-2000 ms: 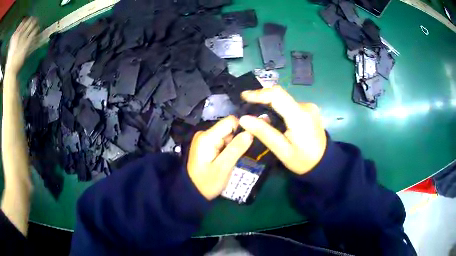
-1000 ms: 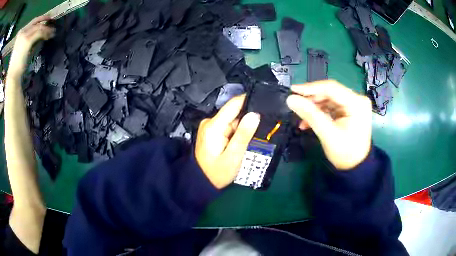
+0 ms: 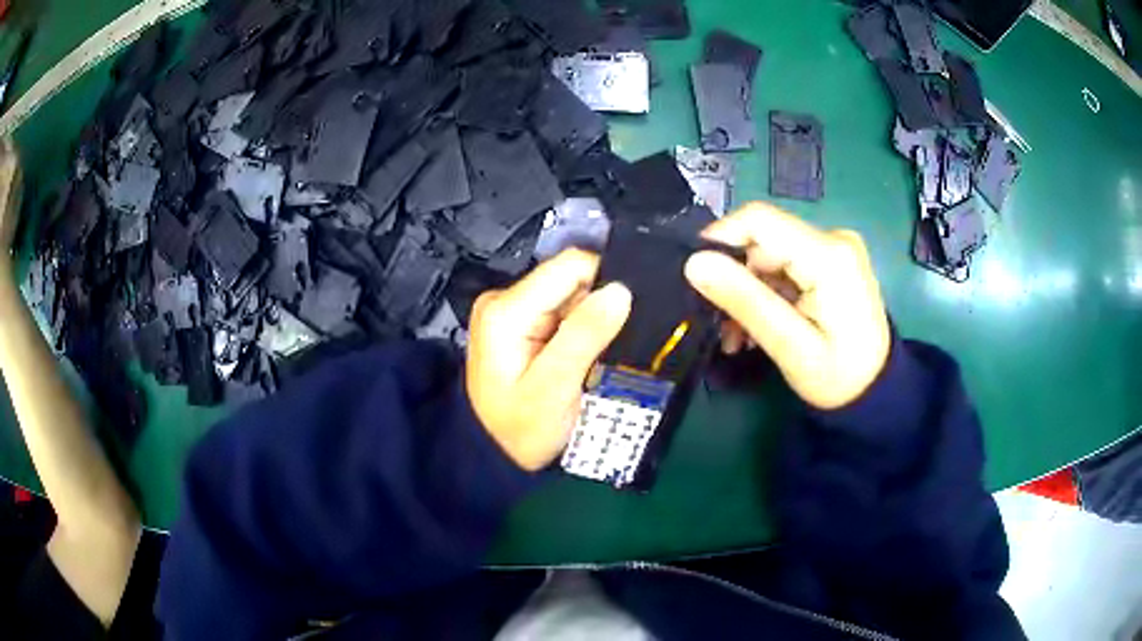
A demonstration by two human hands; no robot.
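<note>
A black phone housing (image 3: 664,420) is held between my hands, tilted. In its lower half is a white keypad board (image 3: 614,438) with a blue band above it. An orange flex cable (image 3: 671,346) lies above the band. A dark inner plate (image 3: 651,282) covers the upper half of the housing. My left hand (image 3: 539,357) grips the left edge, thumb over the plate's side. My right hand (image 3: 802,301) has thumb and forefinger at the plate's upper right corner; its other fingers are partly hidden behind the housing.
A large heap of dark plates (image 3: 326,138) lies at the left on the green table (image 3: 1052,313). A silver-faced plate (image 3: 606,82) and a few dark plates (image 3: 797,155) lie beyond my hands. A smaller group (image 3: 946,150) is at right. Another person's arm (image 3: 50,401) is at far left.
The housing has tilted and shifted slightly left. My right hand has moved left, with its thumb and forefinger closer to the plate's corner. The other person's hand has moved toward the left picture edge.
</note>
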